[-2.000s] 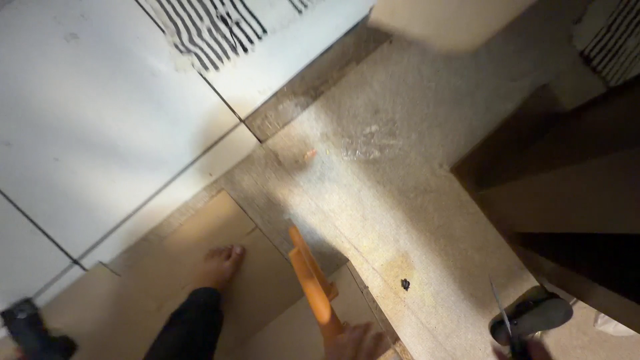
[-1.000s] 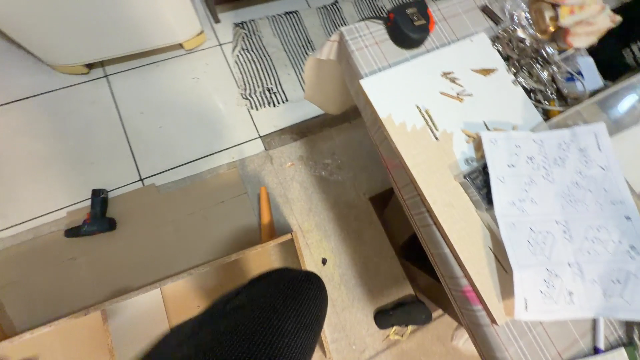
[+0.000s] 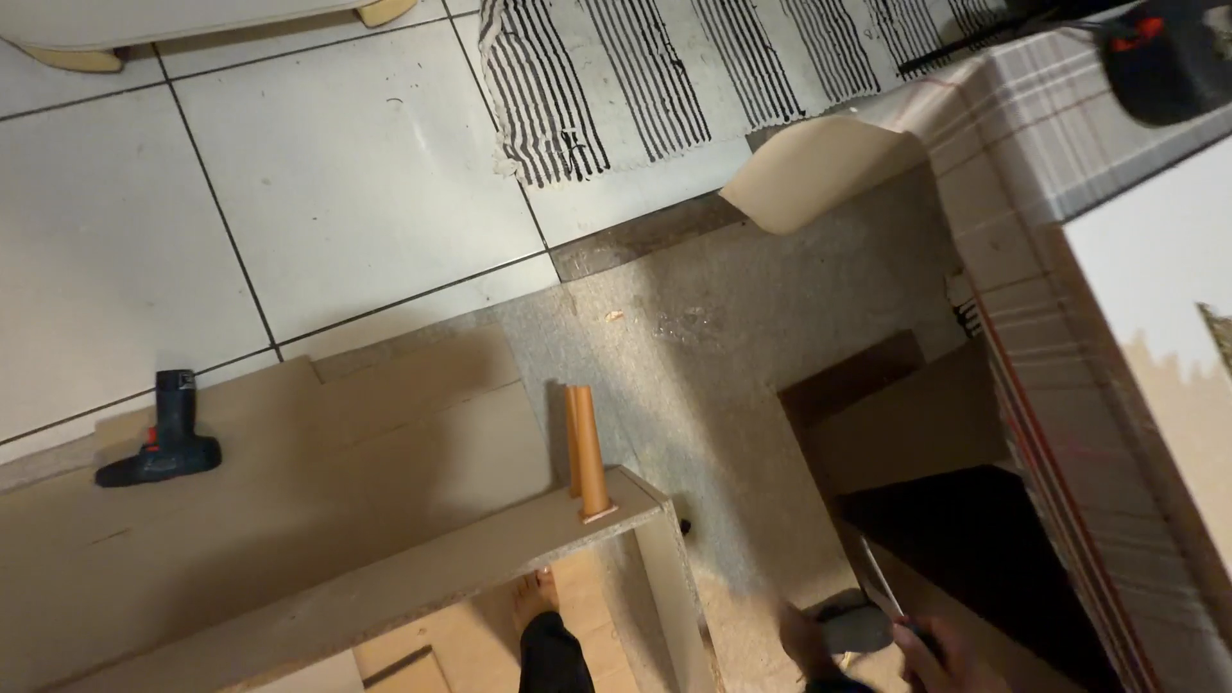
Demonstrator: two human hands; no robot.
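Note:
At the lower right, my right hand is closed around the handle of what looks like a screwdriver, its slim metal shaft angled up and left. A blurred bit of bare skin beside the dark slipper may be my left hand or a foot; its fingers cannot be made out. Left of them lies a particleboard cabinet frame. A tapered orange-brown wooden leg stands on its side panel near the corner, with a similar piece close behind it. No hand touches the legs.
A black cordless drill lies on cardboard at the left. My bare foot is inside the frame. A table with a checked cloth and an open-sided dark cabinet are at the right. A striped rug lies on white tiles.
Two seconds ago a hand was at an orange-brown leg at the bottom centre; now no hand is there. The cabinet frame has come into view as the view shifted.

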